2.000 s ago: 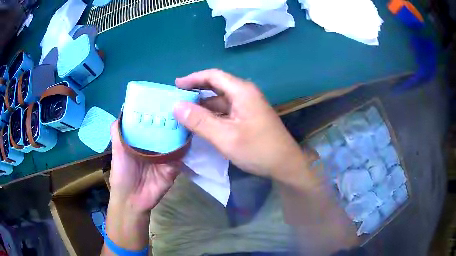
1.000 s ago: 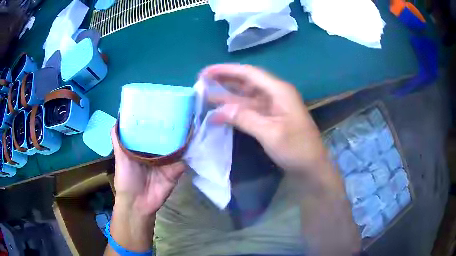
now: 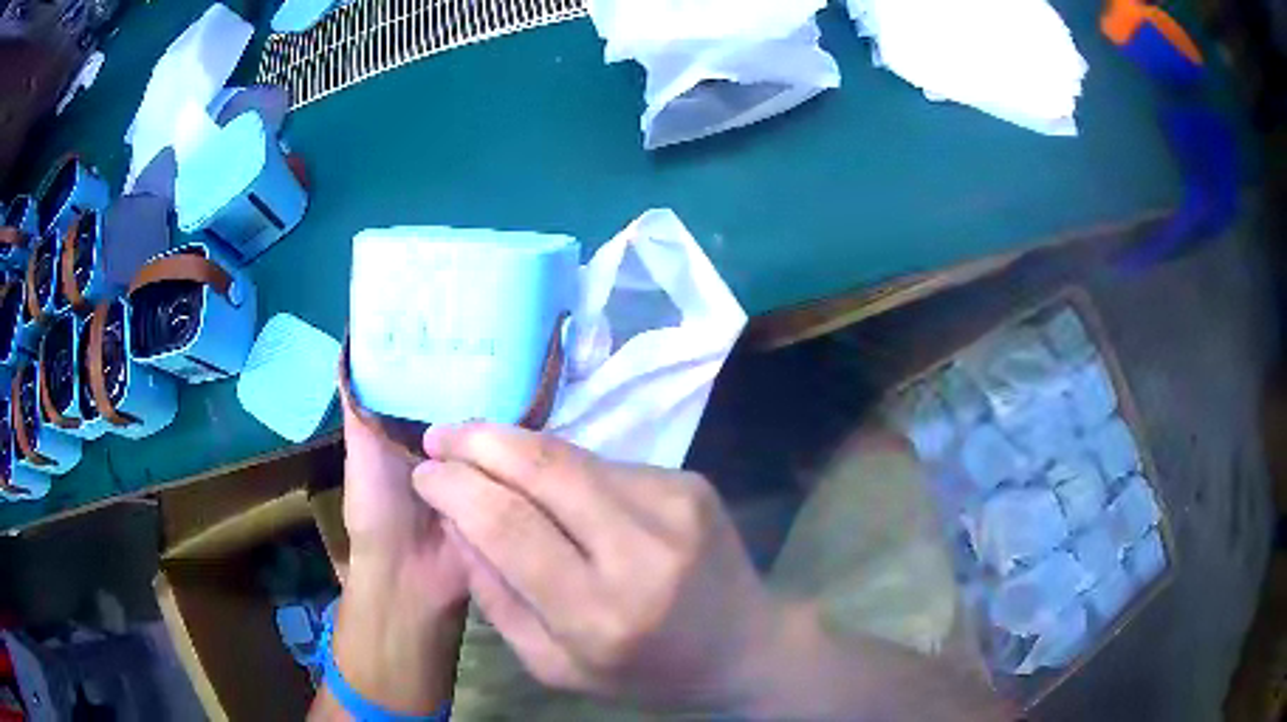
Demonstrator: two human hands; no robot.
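Note:
A light-blue speaker (image 3: pixel 459 317) with a brown strap (image 3: pixel 546 374) is held up over my lap at the bench edge. My left hand (image 3: pixel 402 522) holds it from below, partly hidden behind my right hand. My right hand (image 3: pixel 593 557) has its thumb and fingertips pinched at the strap under the speaker's lower front edge. A white translucent bag (image 3: pixel 671 339) sticks out to the right of the speaker, its mouth gaping; what holds it is hidden.
Speaker housings (image 3: pixel 184 317) with brown straps stand in rows at bench left, beside a loose blue cover (image 3: pixel 289 378). White bags (image 3: pixel 974 57) lie at the back. A carton of bagged speakers (image 3: pixel 1052 480) is on the floor at right; another carton (image 3: pixel 233 607) is below left. An orange-handled tool (image 3: pixel 1150 31) lies far right.
My right hand has moved from the speaker's right side down to the strap at its lower front. The bag now stands out higher and more open at the right.

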